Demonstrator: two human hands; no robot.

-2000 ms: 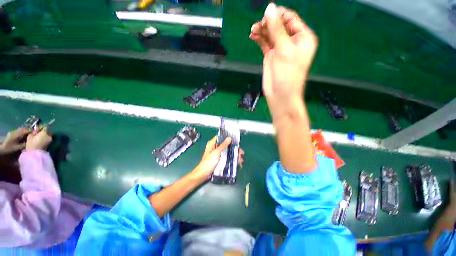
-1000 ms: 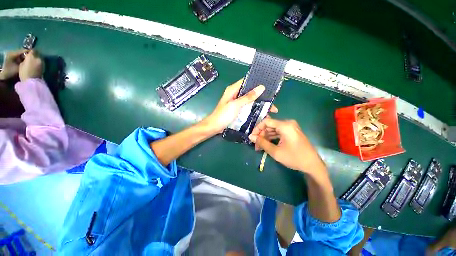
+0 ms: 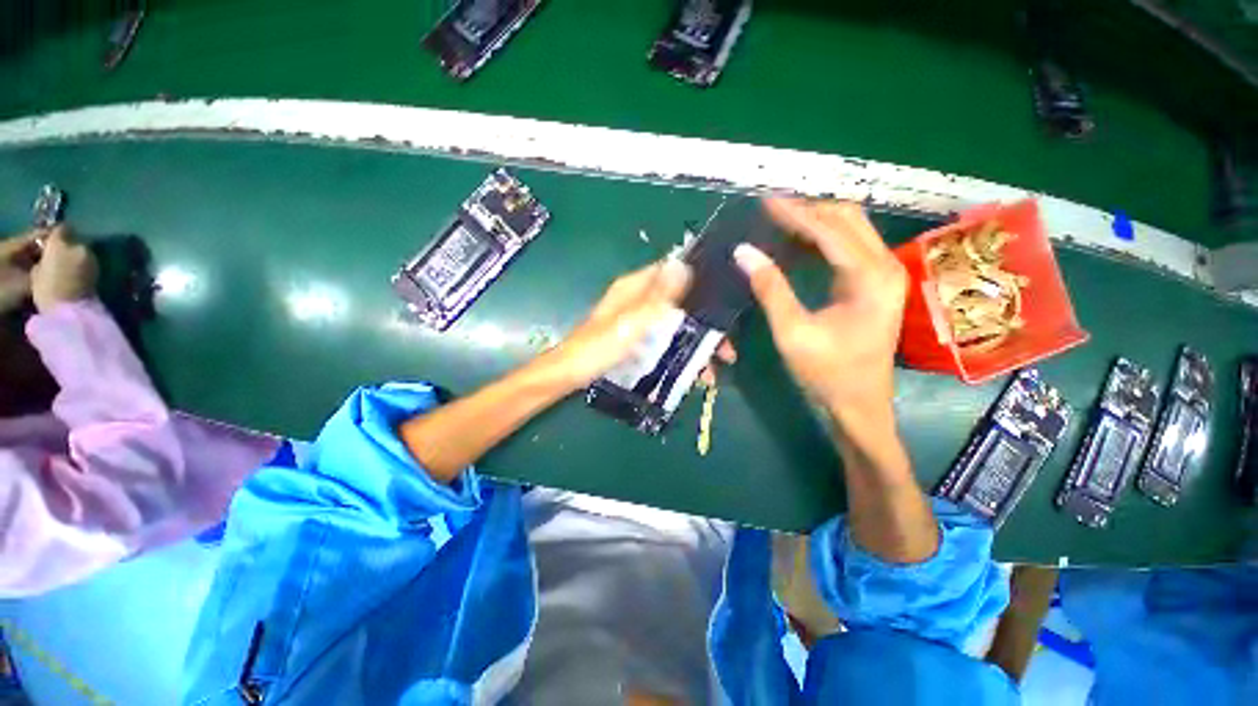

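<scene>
My left hand (image 3: pixel 635 320) holds the phone body (image 3: pixel 643 381) a little above the green bench, silvery and black strips showing on its lower part. The dark display panel (image 3: pixel 724 269) extends from its upper end. My right hand (image 3: pixel 844 297) is at the panel's upper right side, thumb on the panel and fingers at its top edge, slightly blurred. A tan strip (image 3: pixel 706 419) lies below the phone body, close to its right side.
A red box (image 3: pixel 1044 304) of curled tan strips stands right of my right hand. Another open phone (image 3: pixel 472 250) lies left. Several waiting phones (image 3: pixel 1111 441) lie at right. More phones lie on the green strip behind the white edge (image 3: pixel 580 142). A person in a pink sleeve (image 3: pixel 100 384) works at far left.
My right hand has moved up from the phone body's lower end to the panel. The panel now shows plain dark instead of gridded. The view has shifted.
</scene>
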